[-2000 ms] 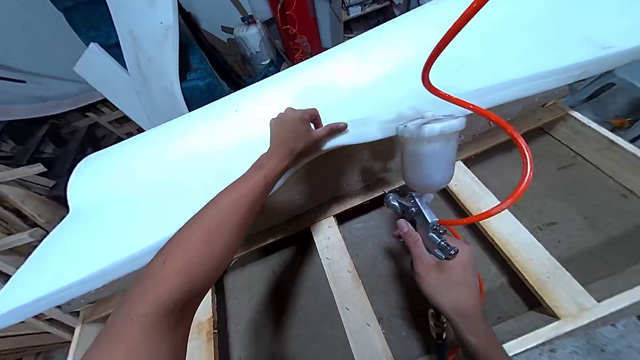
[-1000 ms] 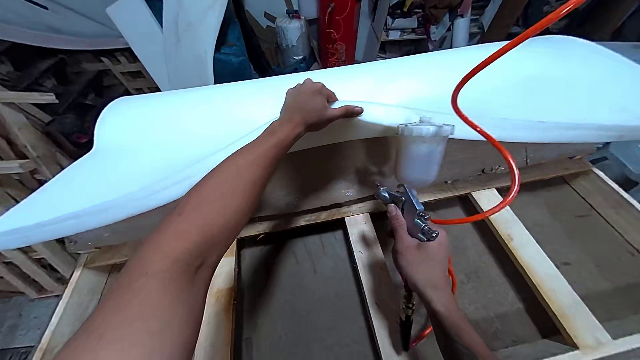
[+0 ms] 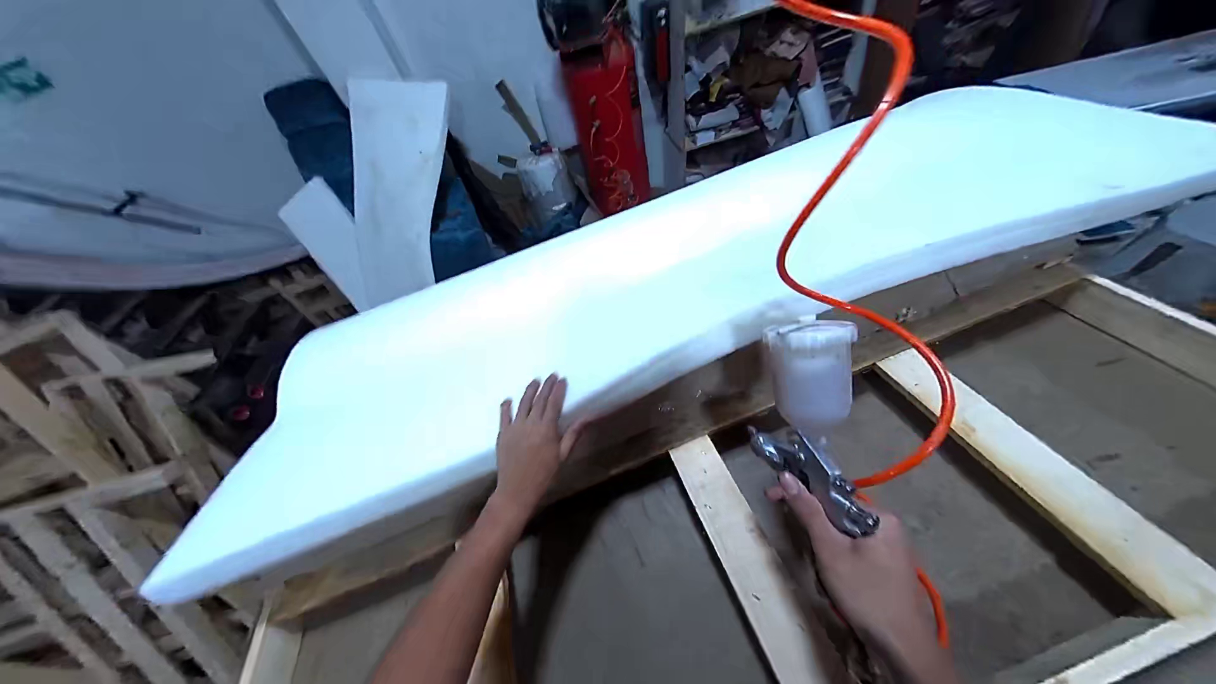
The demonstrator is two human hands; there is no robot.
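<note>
My left hand [image 3: 532,437] lies with its fingers on the near edge of a long white foam sheet [image 3: 608,285]. That sheet rests along the top of a wooden frame's board [image 3: 665,413]. In my right hand [image 3: 855,560] is a metal spray gun [image 3: 817,480], its translucent cup [image 3: 810,375] upright on top and holding something whitish. The gun's nozzle points left, near the board below the foam. A coiling orange air hose [image 3: 803,223] passes over the foam and down behind the gun and my right wrist.
Wooden slats [image 3: 731,541] cross the frame. Stacked wooden frames [image 3: 104,475] stand at the left. Behind the foam are white offcuts [image 3: 394,180], a stained container [image 3: 546,180], a red cylinder [image 3: 608,123] and a cluttered shelf [image 3: 722,114].
My left hand pinched up the foam's near edge in the earlier frames; now the edge lies down under its spread fingers. The right hand still holds the spray gun. The view has turned.
</note>
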